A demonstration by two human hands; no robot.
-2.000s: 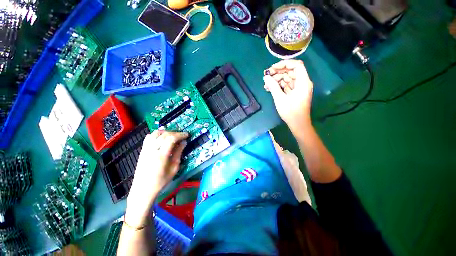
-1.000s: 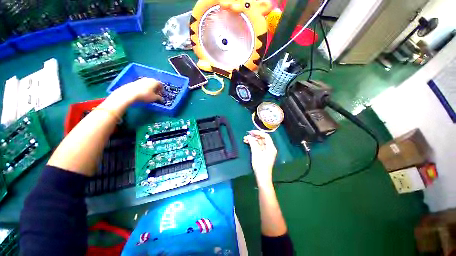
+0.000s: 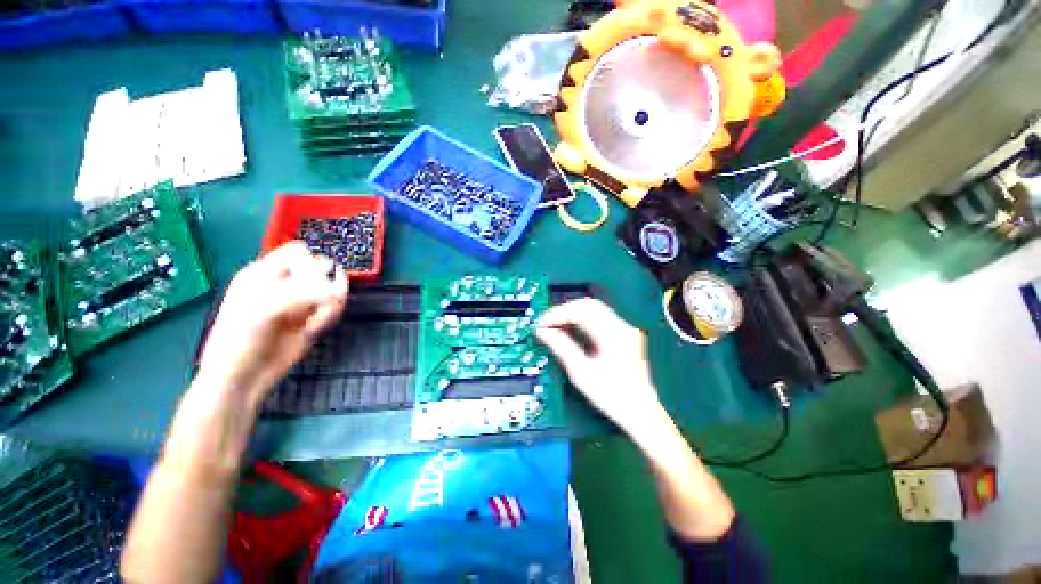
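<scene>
The green circuit board (image 3: 485,371) lies on the black ribbed support tray (image 3: 354,354), with two dark slots running across it. My left hand (image 3: 280,302) is over the tray's left part, just below the red parts bin (image 3: 277,228). Its fingers are pinched on a small dark component (image 3: 332,272). My right hand (image 3: 605,359) has its fingertips at the board's upper right edge; whether they hold a part is too small to tell. The blue parts bin (image 3: 400,194) holds small dark parts.
Stacked boards (image 3: 354,108) and a white sheet (image 3: 166,137) lie behind. Waiting boards (image 3: 131,268) overlap at left. A phone (image 3: 533,163), tape roll (image 3: 584,208), orange desk fan (image 3: 651,108), solder reel (image 3: 708,308) and black soldering station (image 3: 799,325) are to the right.
My left hand has left the blue bin and come down beside the red bin. My right hand has moved in from the right to the board's edge. The view has shifted.
</scene>
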